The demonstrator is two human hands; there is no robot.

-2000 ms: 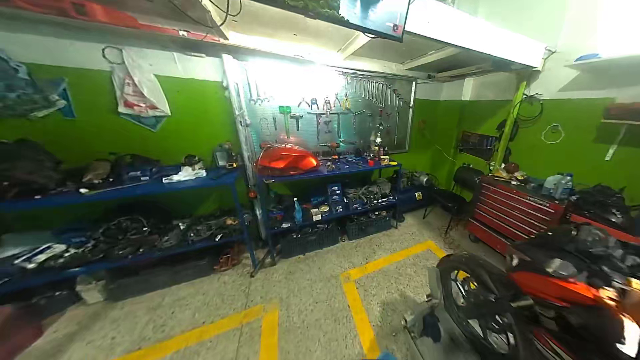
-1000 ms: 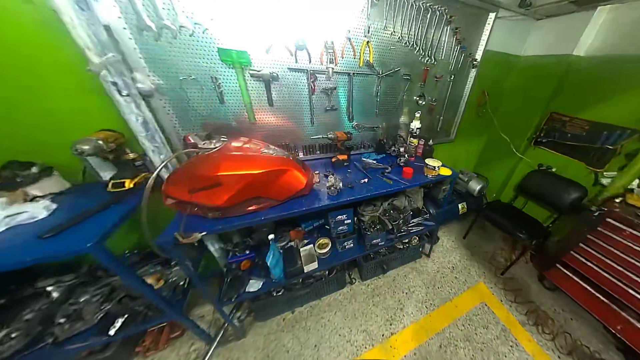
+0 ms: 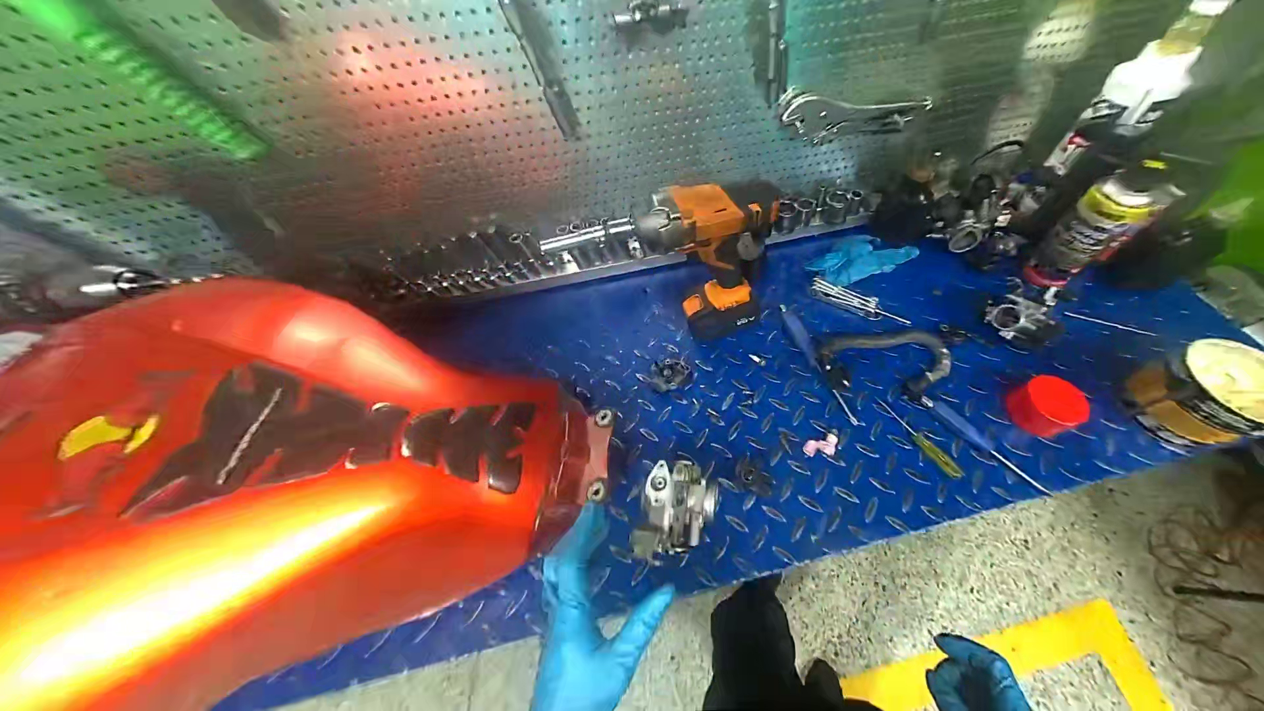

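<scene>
My left hand, in a blue glove, reaches over the front edge of the blue bench with thumb and fingers apart. Its fingertips are at the rear bracket of an orange-red motorcycle fuel tank; whether they touch it I cannot tell. Just right of the fingertips lies a small metal carburetor-like part. My right hand, also gloved in blue, hangs low over the floor at the bottom edge, away from the bench; its fingers are partly curled and nothing shows in it. A small black round part lies behind the metal part.
An orange cordless impact wrench stands by a row of sockets. Screwdrivers, a curved hose, a red cap, a spray can and an open tin are on the right. A perforated tool board rises behind.
The view has moved in close to the bench and fuel tank, which stood across the room two seconds ago. Both gloved hands have come into view at the bottom.
</scene>
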